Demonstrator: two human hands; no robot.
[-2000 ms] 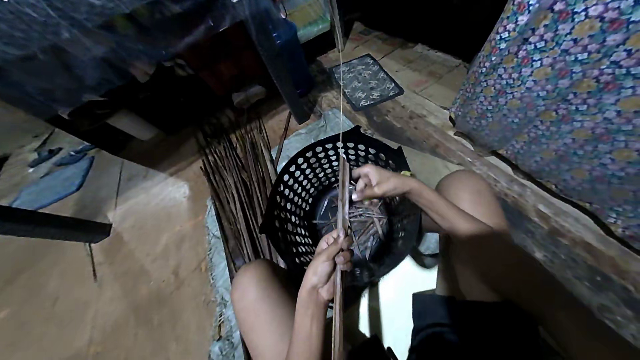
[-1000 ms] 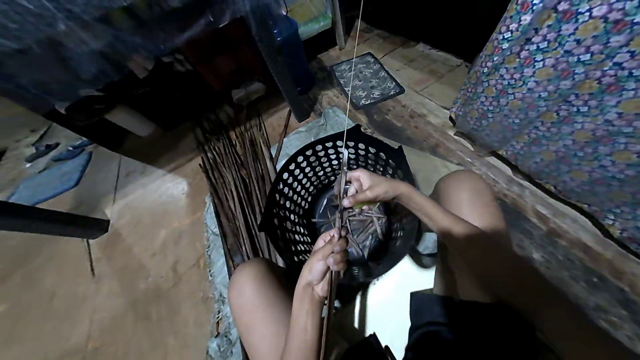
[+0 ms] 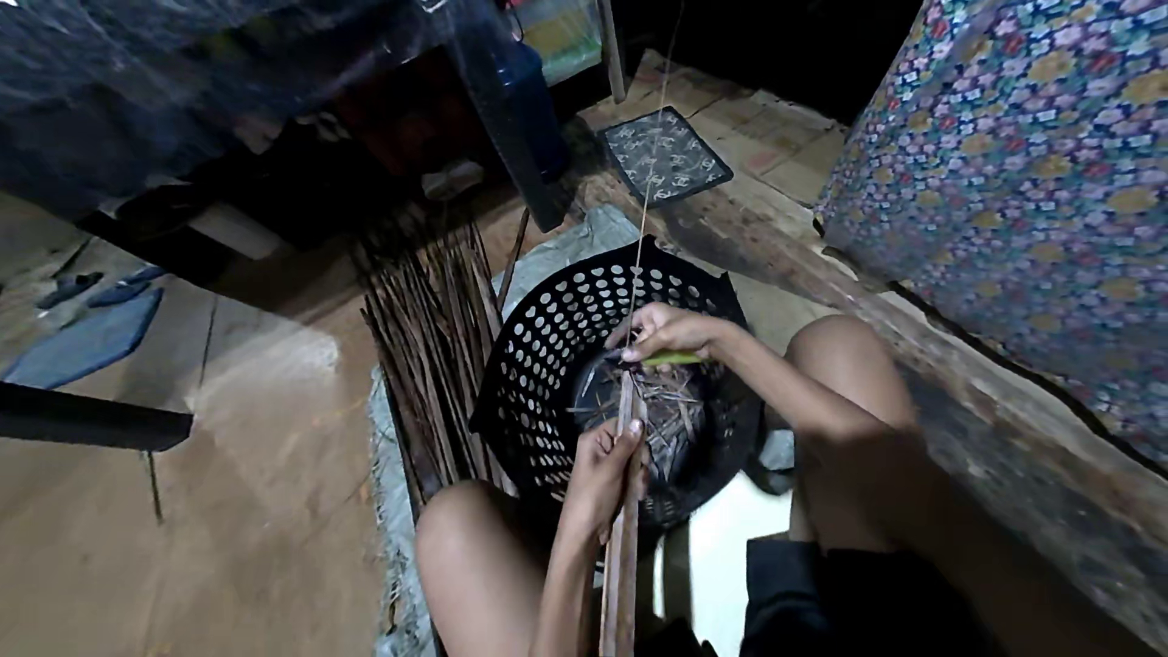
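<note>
My left hand (image 3: pixel 606 470) grips a long brown dried strip (image 3: pixel 622 547), whose upper end lies over a black plastic basket (image 3: pixel 538 365) with round holes. Just above that end, my right hand (image 3: pixel 671 336) is closed on a small knife with a yellow-green handle (image 3: pixel 673 359); its dark blade is partly hidden by the fingers. A thin cord (image 3: pixel 644 214) comes down from above to my right hand. Short cut pieces of dried stalk (image 3: pixel 675 411) lie in the bottom of the basket between my knees.
Long brown strips (image 3: pixel 429 365) are piled left of the basket on a pale woven sheet (image 3: pixel 397 538). A patterned mat (image 3: pixel 666 155) lies beyond it. A wooden beam (image 3: pixel 803 265) and floral cloth (image 3: pixel 1022 182) are at right, a dark post (image 3: pixel 91 418) at left.
My right hand has turned, and the knife's yellow-green handle now shows. My left hand remains low on the strip. The cord's upper part has shifted sideways.
</note>
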